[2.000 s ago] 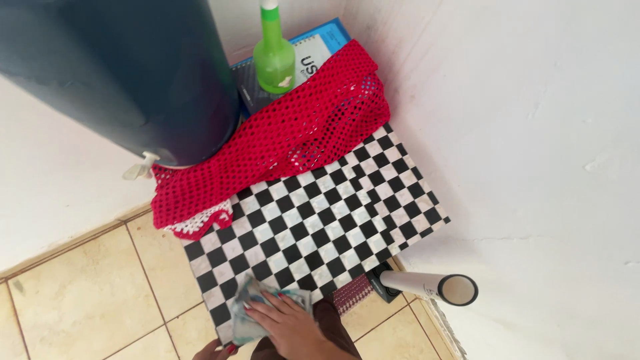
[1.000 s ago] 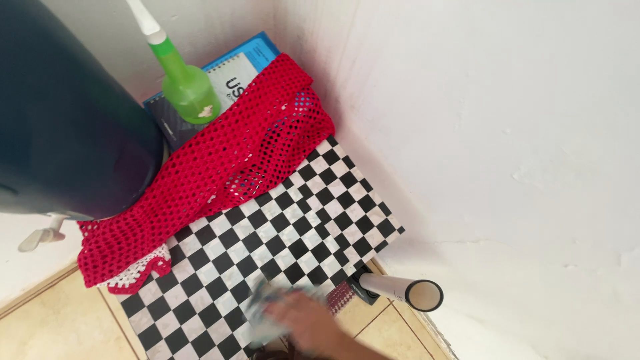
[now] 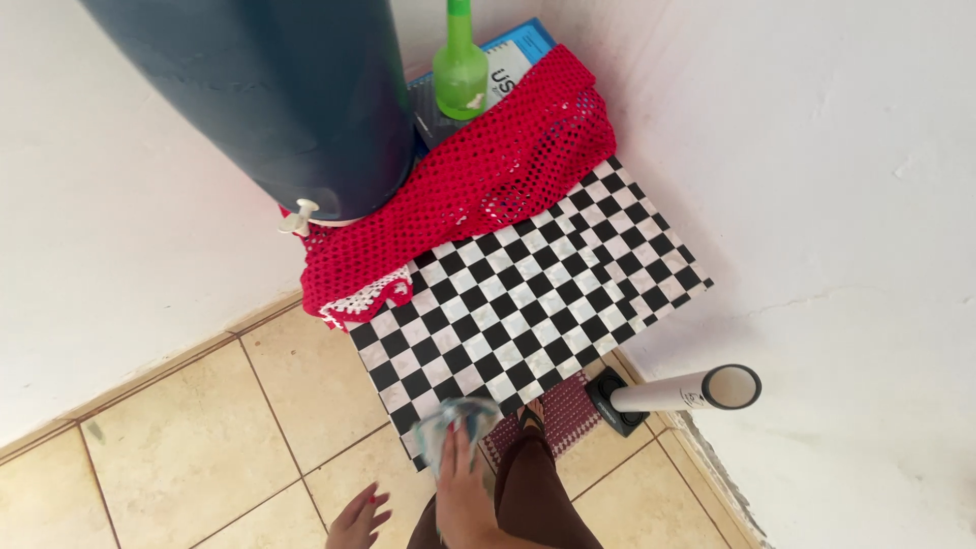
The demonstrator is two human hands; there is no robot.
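Observation:
My right hand (image 3: 460, 473) presses a crumpled, light bluish cloth (image 3: 450, 427) against the near left corner of a black-and-white checkered tabletop (image 3: 526, 305); cloth and fingertips are blurred. Left of that corner, my left hand (image 3: 362, 518) hangs over the tiled floor with its fingers apart and nothing in it. A red crocheted cover (image 3: 488, 183) with a white part at its left end lies bunched across the back of the tabletop. On its left part stands a large dark blue container (image 3: 305, 99) with a white tap (image 3: 301, 217).
A green bottle (image 3: 461, 76) stands by notebooks (image 3: 507, 65) at the back. White walls meet behind the table. Right of the table, a white tube (image 3: 686, 390) rises from a black base beside a maroon woven mat (image 3: 560, 419). My sandaled foot (image 3: 531, 415) rests on the mat.
My right hand and the cloth have moved left to the tabletop's near corner since one second ago. My left hand, not clearly visible then, now shows beside the table. The view has shifted.

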